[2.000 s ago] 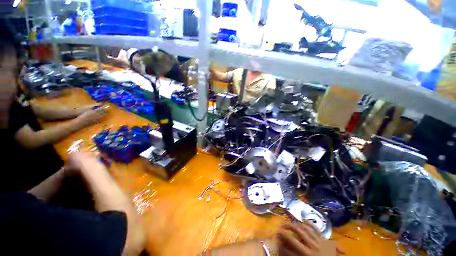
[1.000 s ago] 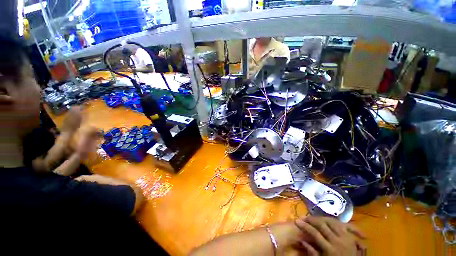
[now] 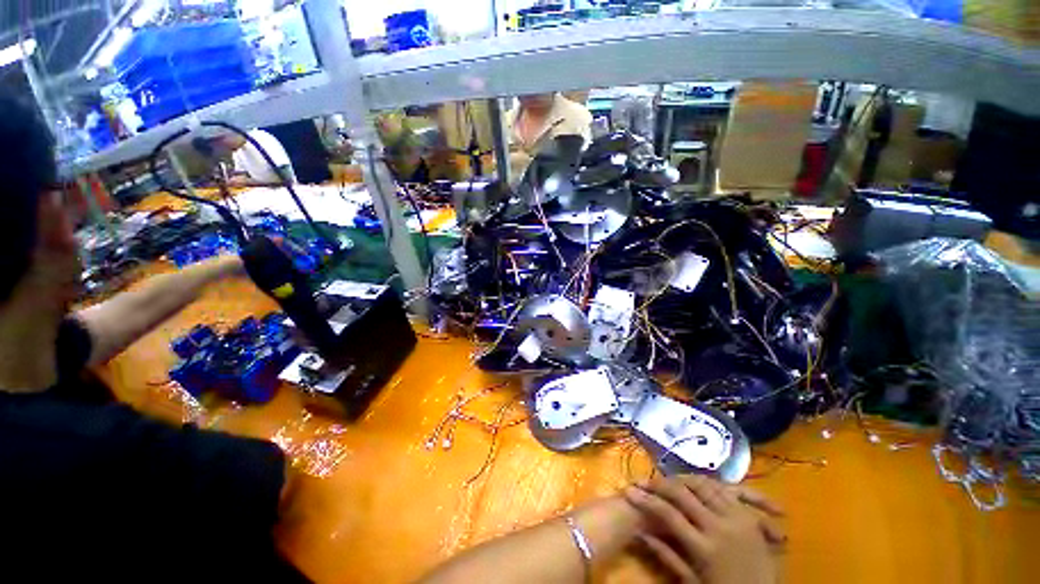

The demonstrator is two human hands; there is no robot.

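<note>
My left hand [image 3: 771, 516] lies on the bench in front of me, its forearm with a thin silver bracelet coming in from the lower left. My right hand [image 3: 716, 538] rests across it, fingers spread, and covers most of it. The left fingertips show at the right, extended. No part shows in either hand; what is under them is hidden. Just beyond them lie a silver base housing with a pale bracket [image 3: 696, 440] and a second one [image 3: 574, 402], at the front edge of a pile of black housings with loose wires [image 3: 730, 274].
A black screw feeder [image 3: 371, 354] and an upright electric screwdriver [image 3: 279, 280] stand left of the pile. Blue parts [image 3: 234, 356] and tiny screws [image 3: 308, 452] lie beyond. A neighbour in black [image 3: 126, 491] sits at left. A clear plastic bag [image 3: 958, 331] is at right, a metal shelf [image 3: 684, 51] overhead.
The view has shifted, so the pile now sits further left than a second ago. My hands stay folded together. The neighbour's arm now reaches out towards the screwdriver.
</note>
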